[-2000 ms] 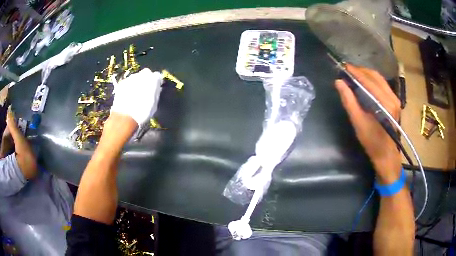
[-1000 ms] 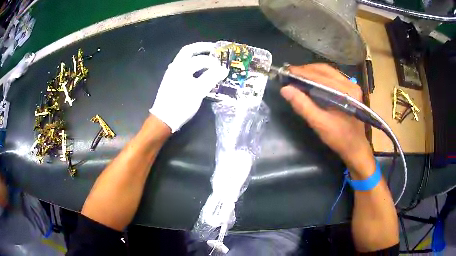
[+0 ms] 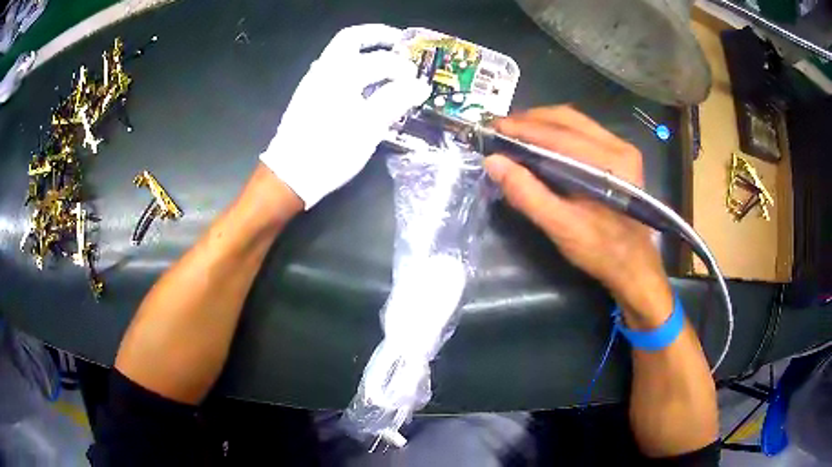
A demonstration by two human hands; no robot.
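Note:
The white power strip housing (image 3: 500, 77) lies open at the top centre, with a green circuit board (image 3: 459, 71) inside. My left hand (image 3: 338, 114), in a white glove, grips its left side; the fingertips reach over the inside, and what they pinch there is not clear. My bare right hand (image 3: 584, 196) holds the soldering iron (image 3: 570, 171) like a pen, its tip end at the housing's lower edge. The very tip is hard to make out. The bagged power cord (image 3: 424, 292) runs from the housing toward me.
Brass contact strips (image 3: 59, 178) lie piled at the left, with one single strip (image 3: 158, 198) beside them. The fume extractor hood (image 3: 629, 46) hangs at upper right. A small blue part (image 3: 662, 132) lies near the cardboard tray (image 3: 712, 219), which holds more brass strips (image 3: 748, 189).
My left hand has gone from the brass pile to the housing. My right hand has brought the iron from the right to the housing, lately from its right side to its lower edge.

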